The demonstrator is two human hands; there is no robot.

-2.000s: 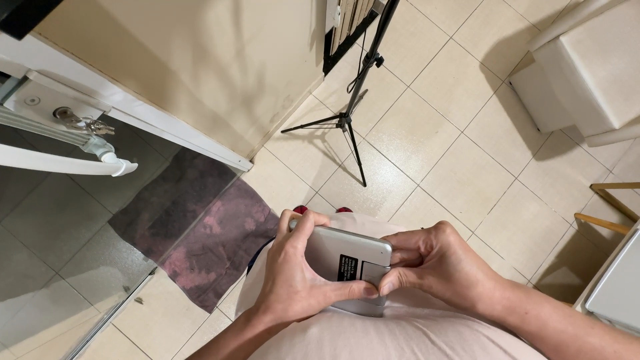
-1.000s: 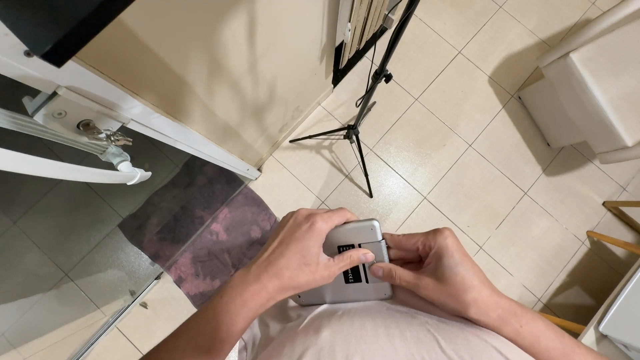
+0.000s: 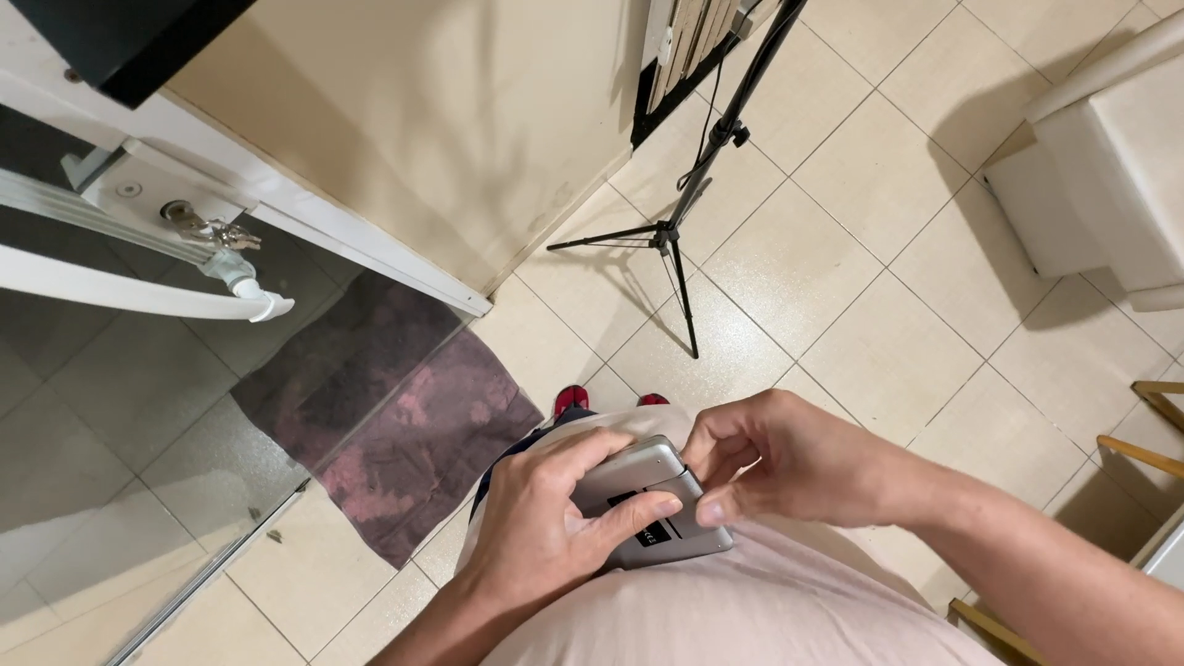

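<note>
A thin silver handheld device (image 3: 654,461) with rounded corners lies tilted against the front of my shirt. Its visible face carries a black label with writing and a dark seam near the right edge. My left hand (image 3: 564,509) grips it from the left, the thumb across the label and the fingers over the far edge. At the device's right edge is my right hand (image 3: 777,462), its thumb and bent fingers close to the seam; whether they pinch anything small there is hidden.
A black tripod stand (image 3: 664,236) is on the tiled floor (image 3: 832,305) ahead. To the left are a glass door with a white handle (image 3: 139,294), keys (image 3: 217,229) in its lock, and a dark pinkish mat (image 3: 416,444). White furniture (image 3: 1110,166) stands at right.
My left thumb now lies across the label, lower than a second ago. The device has shifted and turned in my hands since two seconds ago, and my right hand has stayed by its right edge.
</note>
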